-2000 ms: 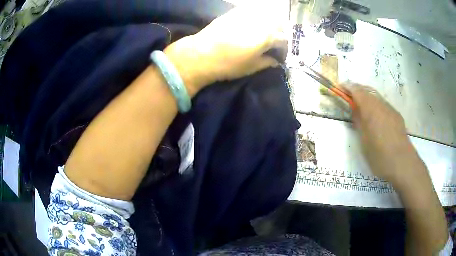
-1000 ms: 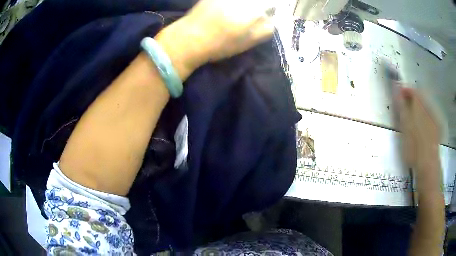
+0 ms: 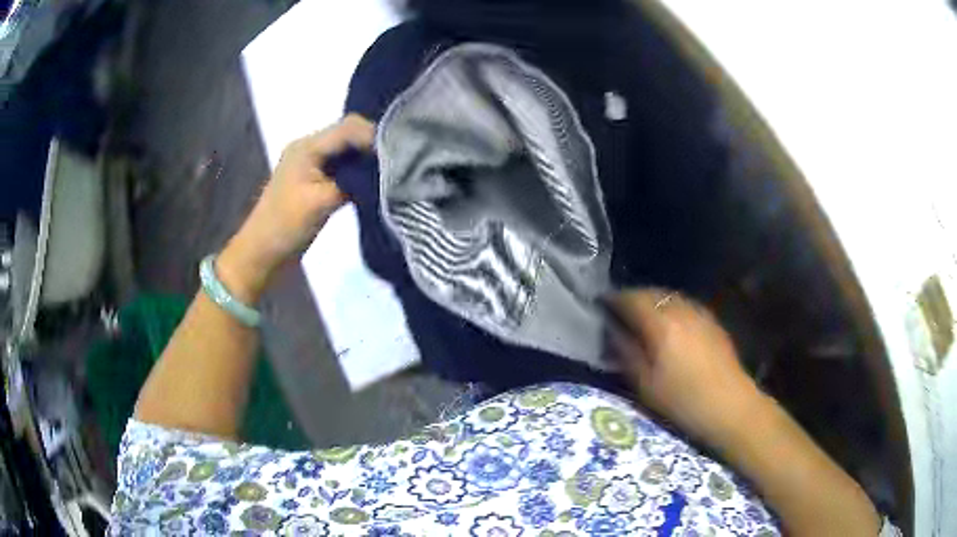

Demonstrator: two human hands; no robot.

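A dark navy garment (image 3: 672, 199) lies in front of me and over my lap, with a round opening facing up. Grey-white striped lining (image 3: 462, 257) shows inside the opening. My left hand (image 3: 304, 194), with a pale green bangle on the wrist, grips the navy cloth at the opening's left side. My right hand (image 3: 666, 346) is at the lower right edge of the opening, blurred, with its fingers closed on the garment edge. No snips can be made out in it.
The white table (image 3: 839, 157) curves along the right, with a brown patch (image 3: 933, 320) on it. White sheets (image 3: 362, 315) lie left of and under the garment. A green crate or cloth (image 3: 157, 367) is on the grey floor at the lower left, near a pale panel (image 3: 79, 231).
The view has turned away from the machine to my lap. The garment's lined opening now shows. My left hand has left the needle area, and both hands are at the opening. The orange-handled snips are out of sight.
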